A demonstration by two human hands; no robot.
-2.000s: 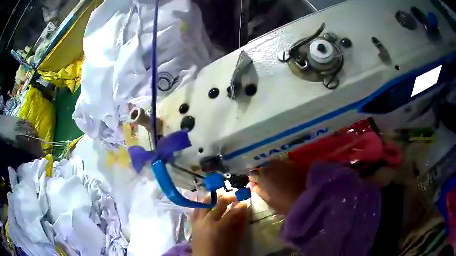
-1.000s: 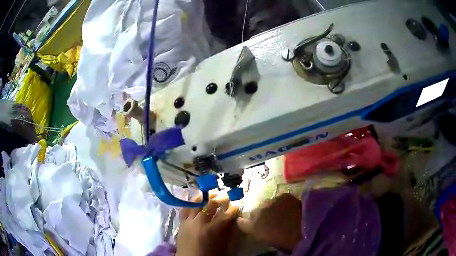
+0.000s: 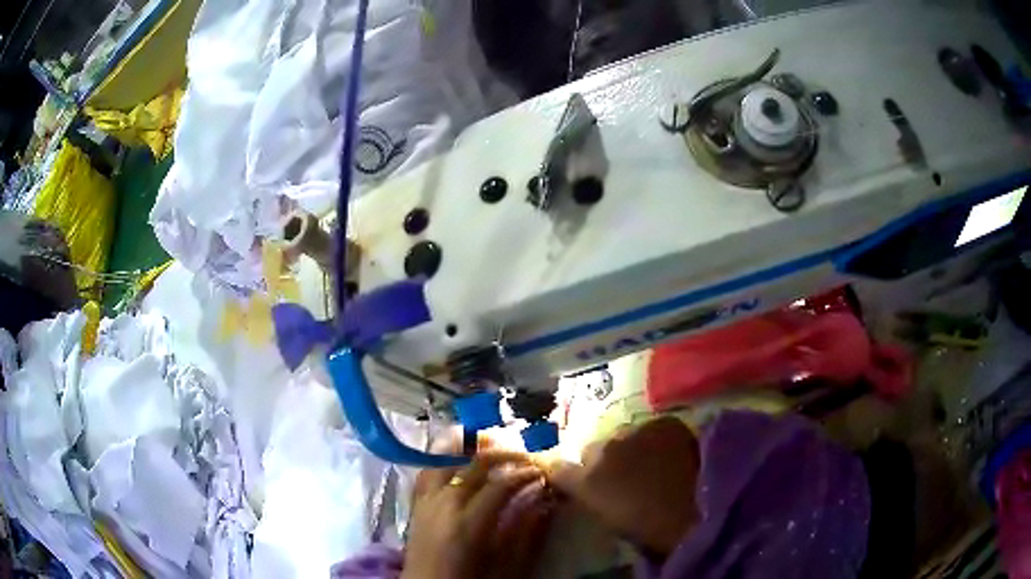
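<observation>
The cream-white sewing machine head [image 3: 678, 215] runs from upper right to its needle end at lower centre, with blue knobs [image 3: 476, 409] and a bright lit spot beneath. My left hand [image 3: 475, 515] lies flat just below the knobs, fingers at the lit spot. My right hand [image 3: 639, 477] comes from the right in a purple sleeve, fingertips close to the left hand's. What lies under or between the fingers is hidden by glare and the hands. White fabric [image 3: 317, 498] lies just left of my left hand.
A stack of white cut pieces [image 3: 141, 452] lies at left. More white fabric [image 3: 271, 102] is heaped behind the machine. A red-pink bundle [image 3: 757, 360] lies under the machine arm. A blue curved guard [image 3: 367, 421] with a purple bow [image 3: 356, 319] is at the needle end. Yellow cloth [image 3: 77, 209] hangs upper left.
Over two seconds my right hand has moved down, away from the machine head, beside my left. My left hand has shifted slightly left. The red-pink bundle shows more fully.
</observation>
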